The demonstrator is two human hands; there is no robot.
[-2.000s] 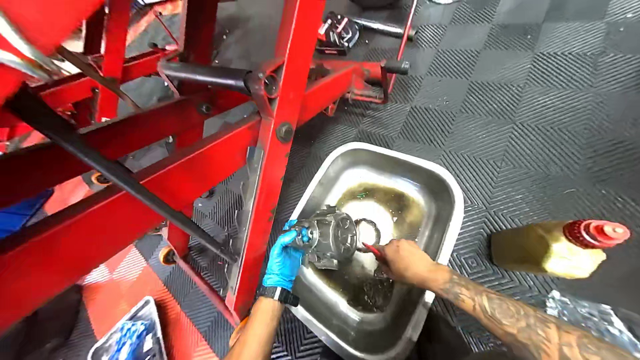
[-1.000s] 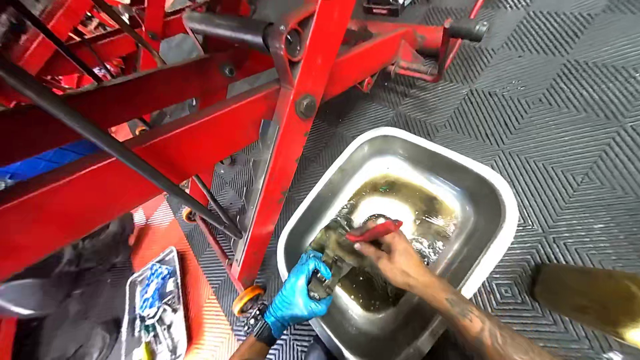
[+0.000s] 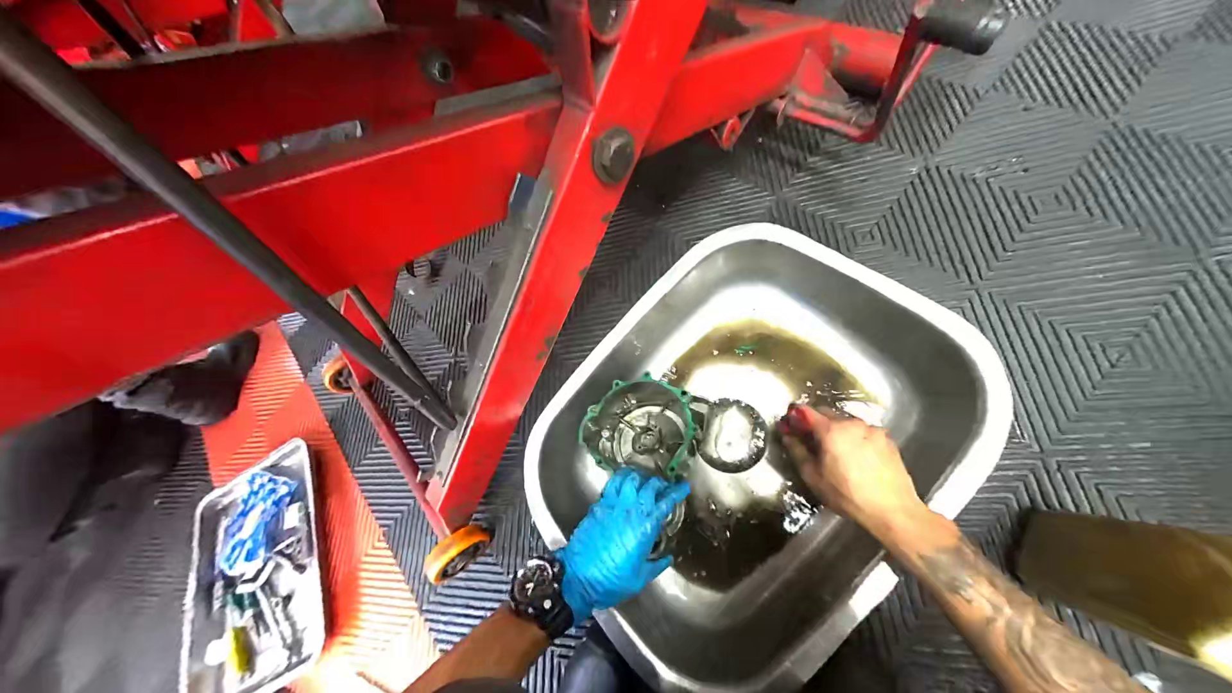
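My left hand, in a blue glove, grips the lower edge of a round metal engine cover. The cover's open side faces up and its rim carries a green gasket. A metal ring-shaped part sits just right of it. My bare right hand is closed around a red-handled tool, mostly hidden by the fingers. Both hands are over a stainless steel basin with dirty liquid in its bottom.
A red steel lift frame with an orange caster stands left of the basin. A metal tray of tools lies lower left. A brownish container is at the right, on grey ribbed floor tiles.
The cover is now turned with its green-edged open side up. My right hand, with the red tool, has moved off to the right of it. The view has moved closer to the basin.
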